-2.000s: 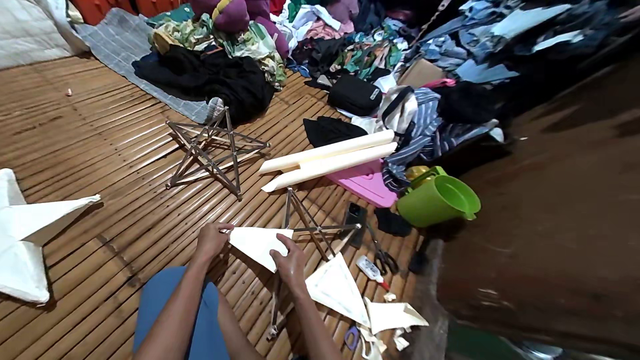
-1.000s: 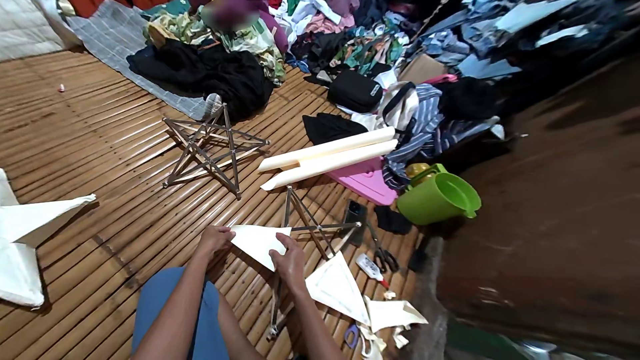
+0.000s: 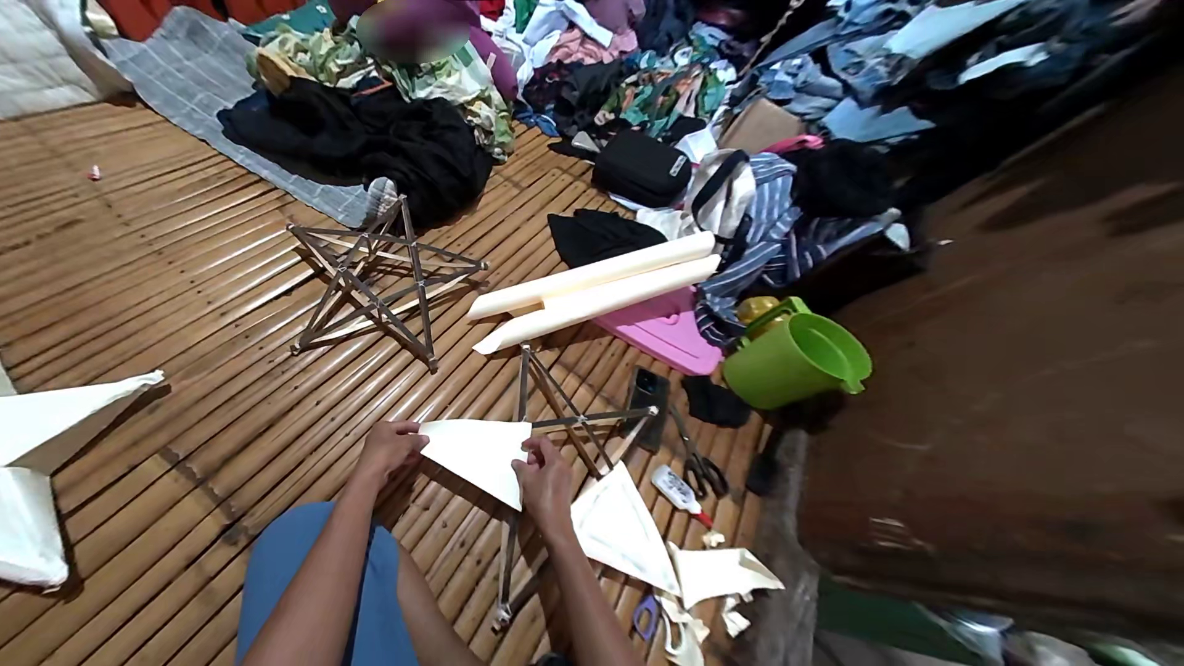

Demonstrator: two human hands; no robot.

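Observation:
A white paper triangle (image 3: 476, 453) covers one arm of a star-shaped stick frame (image 3: 581, 421). My left hand (image 3: 393, 449) pinches the paper at its left tip. Fingers of my right hand (image 3: 544, 472) grip its right edge beside the sticks. Just right of that hand lies a cut white paper piece (image 3: 622, 529), with smaller paper scraps (image 3: 726, 573) beyond it. A glue bottle (image 3: 677, 488) with a red tip, dark-handled scissors (image 3: 700, 462) and a smartphone (image 3: 646, 393) lie on the floor to the right. Purple scissor handles (image 3: 646, 617) show near the scraps.
A bare stick star (image 3: 379, 287) stands ahead on the bamboo slat floor (image 3: 185, 305). Rolled cream paper (image 3: 601, 287) rests by a pink plastic lid (image 3: 671, 333) and a green pitcher (image 3: 786, 365). A white covered star (image 3: 55, 435) is at left; heaped clothes (image 3: 638, 83) lie beyond.

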